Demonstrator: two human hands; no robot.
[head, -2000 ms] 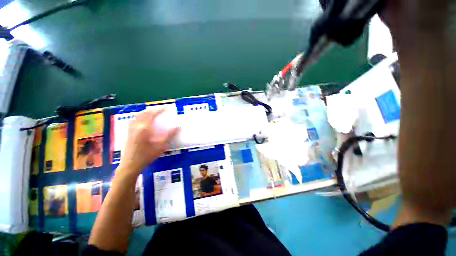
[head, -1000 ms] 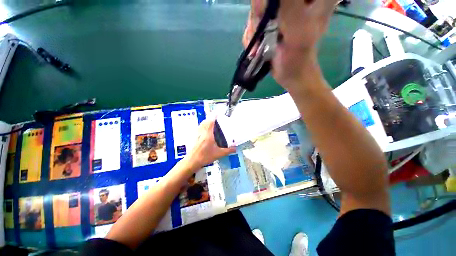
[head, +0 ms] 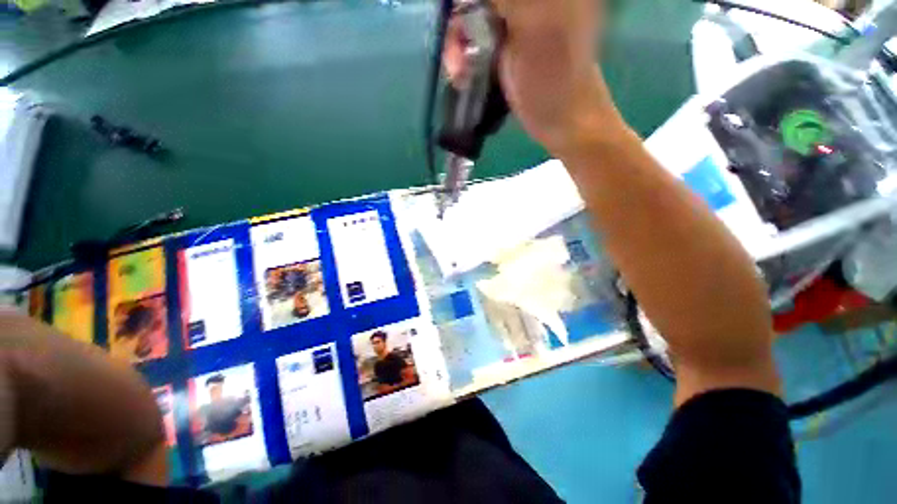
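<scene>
My right hand (head: 546, 69) holds the electric screwdriver (head: 472, 103) upright at the top centre. Its silver nose points down at the left end of a white appliance housing (head: 511, 212), which lies at the bench's back edge and is partly hidden by my right forearm. I cannot tell whether the nose touches it. My left arm is at the lower left, blurred; the hand reaches the left picture edge, is cut off there, and its fingers do not show.
The work mat (head: 369, 315) has cards, portraits and blue strips. A worn pad (head: 531, 290) lies right of it. The screw feeder (head: 816, 148) with a green ring stands at right. A dark green conveyor (head: 285, 118) with a black cord runs behind. A white housing (head: 22, 167) is at far left.
My left hand has let go of the housing end and moved to the far left. The screwdriver stays over the housing end, more upright. The housing's dark end face no longer shows.
</scene>
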